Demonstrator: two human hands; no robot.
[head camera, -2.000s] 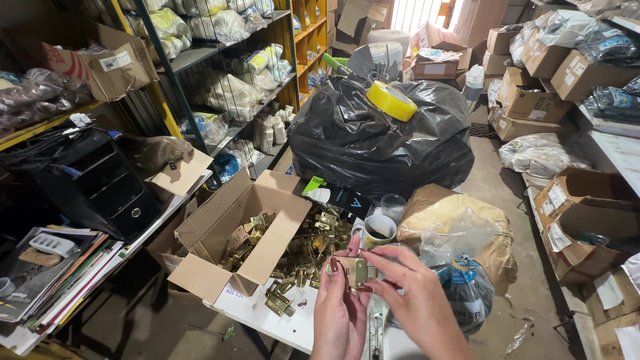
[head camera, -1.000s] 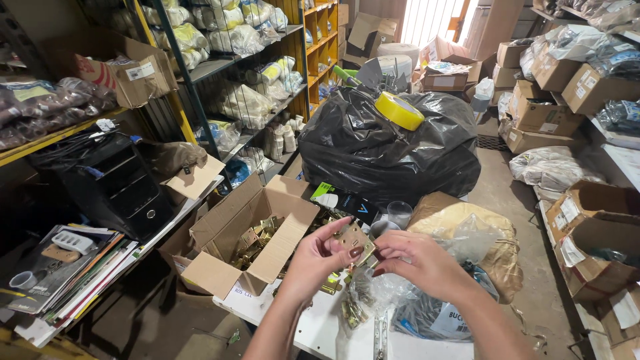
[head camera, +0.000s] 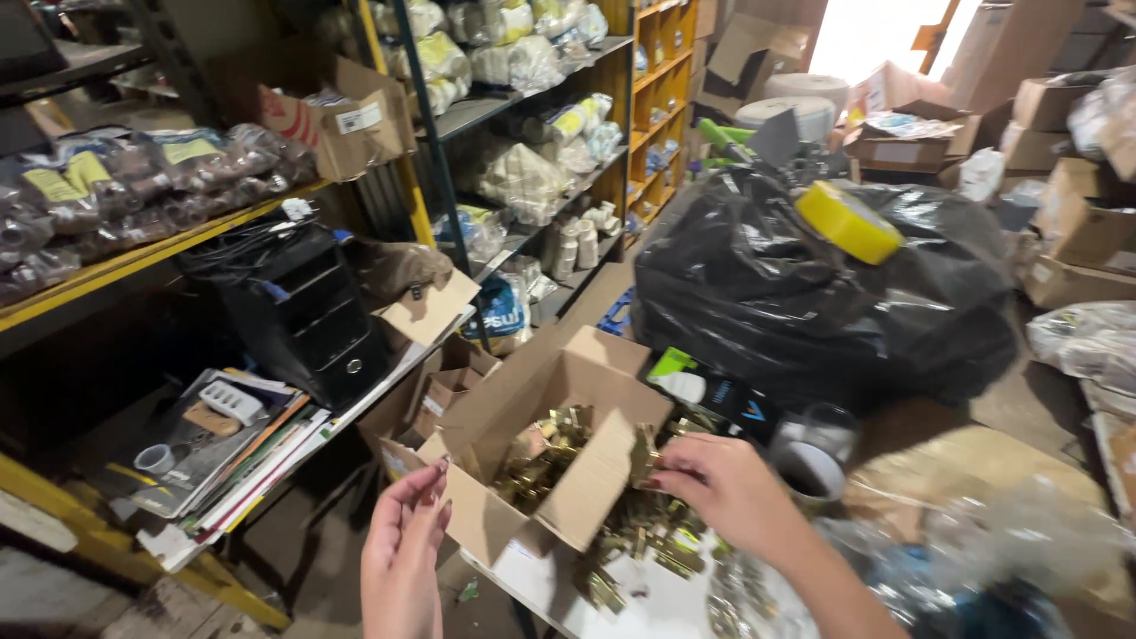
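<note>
My right hand (head camera: 723, 484) pinches a brass-coloured metal piece (head camera: 642, 454) beside the right flap of an open cardboard box (head camera: 484, 515). Inside the box lie many similar brass-coloured metal parts (head camera: 546, 453). More of these parts (head camera: 657, 537) are piled on the white table (head camera: 541, 590), partly beneath my right hand. At the box's front left corner is my left hand (head camera: 413, 532), its thumb and fingertips close together; nothing shows between them, and whether it touches the box edge is unclear. Clear plastic bags with small metal pieces (head camera: 745, 595) lie right of the pile.
A big black plastic bag (head camera: 816, 328) carries a yellow tape roll (head camera: 849, 222) behind the box. A mug (head camera: 809, 475) and a clear cup stand right of my right hand. At left are a black computer tower (head camera: 311, 311), stacked papers (head camera: 257, 461) and shelves (head camera: 532, 84) of bagged goods.
My hands were together around a metal piece; now they are apart, the left by the box's front corner and the right over the pile. The view has shifted toward the box.
</note>
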